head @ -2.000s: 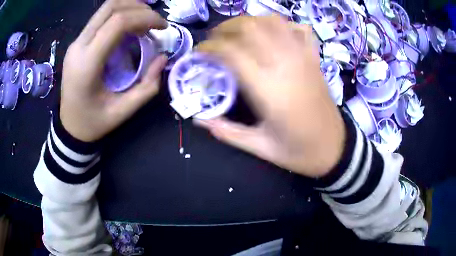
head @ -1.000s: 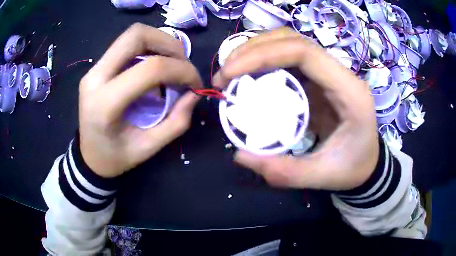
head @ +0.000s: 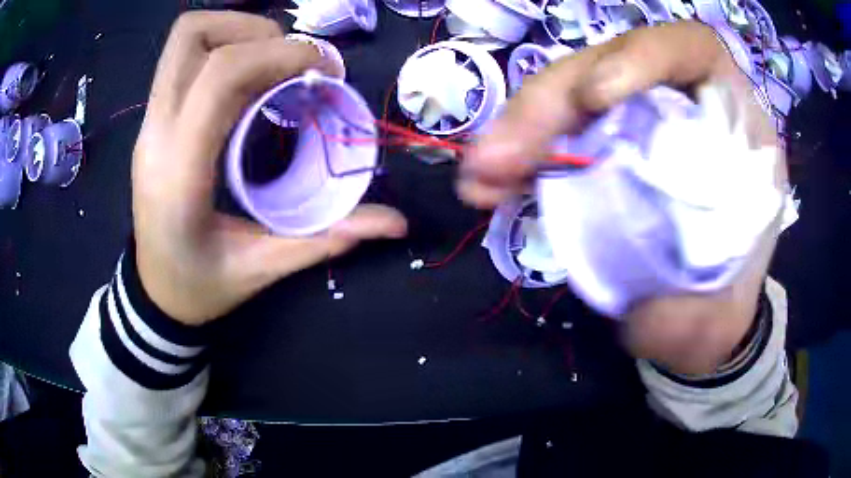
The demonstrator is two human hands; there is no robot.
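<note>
My left hand (head: 201, 168) holds a lilac hollow housing (head: 303, 210), its round opening facing me. My right hand (head: 644, 103), blurred, holds a lilac motor-and-impeller assembly (head: 672, 205) with white blades. Red lead wires (head: 420, 140) run from the housing's opening across to my right fingers and the assembly. Another impeller assembly (head: 448, 89) lies on the bench between my hands. One more assembly (head: 530, 238) lies partly hidden behind the held one.
A heap of lilac parts (head: 495, 19) with red wires spans the back and right of the black bench (head: 308, 364). Several lilac units (head: 58, 152) stand at the far left. Small white connectors (head: 417, 265) lie on the bench. Lilac parts (head: 227, 443) show below the bench edge.
The assembly in my right hand has moved right and turned from face-on to side-on. The housing in my left hand now faces me, with red wires stretched from its opening.
</note>
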